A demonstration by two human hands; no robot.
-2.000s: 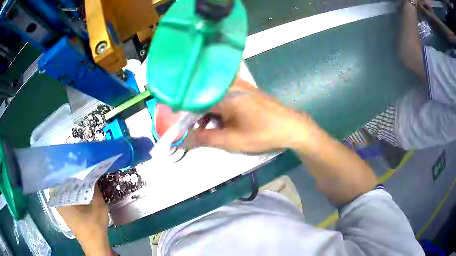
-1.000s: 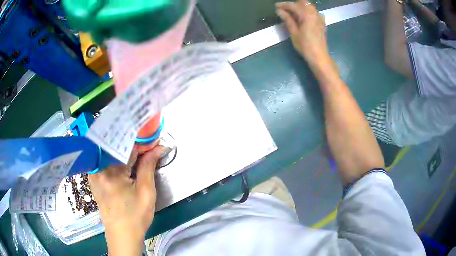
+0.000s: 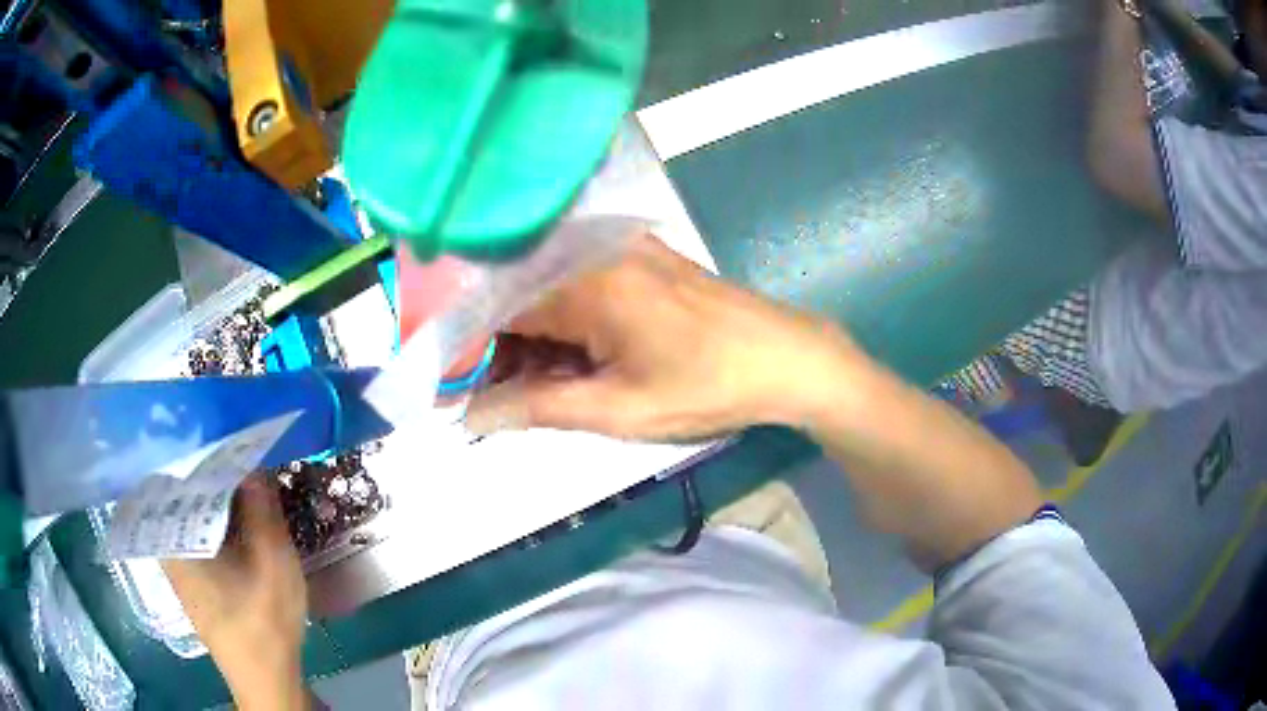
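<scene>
My right hand (image 3: pixel 667 347) is at the lower end of the red syringe barrel (image 3: pixel 438 313), fingers curled over the white plate (image 3: pixel 556 479); its fingertips are partly behind the paper label, so I cannot tell what they hold. My left hand (image 3: pixel 250 590) is over the clear parts bin (image 3: pixel 146 590), its fingers hidden behind the blue syringe barrel (image 3: pixel 181 431) and its label (image 3: pixel 195 507). Small dark and silver metal parts (image 3: pixel 331 503) lie in the bin beside it. A large green cap (image 3: pixel 486 118) tops the red barrel.
Blue dispenser blocks (image 3: pixel 209 181) and an orange-yellow bracket (image 3: pixel 274 104) stand at upper left. The green conveyor (image 3: pixel 889 208) runs behind a white rail. A crumpled clear bag (image 3: pixel 77 632) lies at lower left. Another person's forearm (image 3: pixel 1123 125) is at upper right.
My right hand has come from over the conveyor to the red syringe's lower end. My left hand has moved from there back to the parts bin. The syringes and dispenser have shifted in view.
</scene>
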